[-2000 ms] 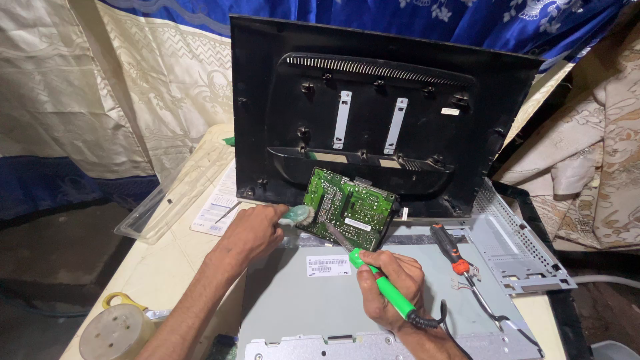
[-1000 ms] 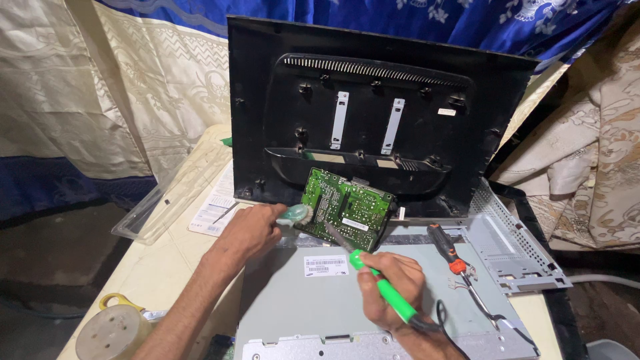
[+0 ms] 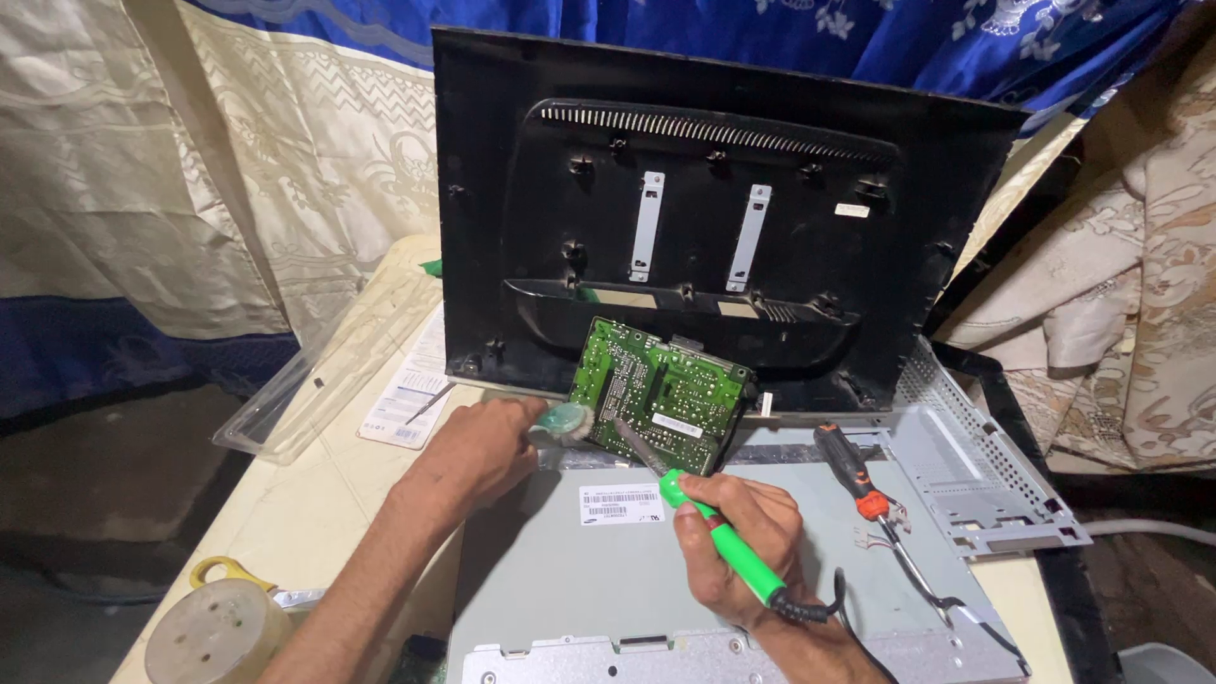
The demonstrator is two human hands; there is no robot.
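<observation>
My right hand (image 3: 746, 541) grips a green-handled soldering iron (image 3: 731, 551), its tip on or just over the lower middle of a green circuit board (image 3: 655, 389). The board leans, solder side facing me, against a black plastic monitor back cover (image 3: 703, 228). At the board's lower left edge, my left hand (image 3: 489, 442) is closed on a brush with a translucent teal handle (image 3: 559, 419) and pale bristles. Beneath both hands lies a grey metal display panel (image 3: 570, 560) with a white label (image 3: 622, 504).
A screwdriver (image 3: 850, 475) lies on the panel's right side, beside a perforated metal bracket (image 3: 988, 456). Yellow-handled scissors (image 3: 228, 573) and a round translucent container (image 3: 218, 632) stand front left. Farther back are a clear plastic tray (image 3: 313, 380) and a printed card (image 3: 408, 399) with a thin tool.
</observation>
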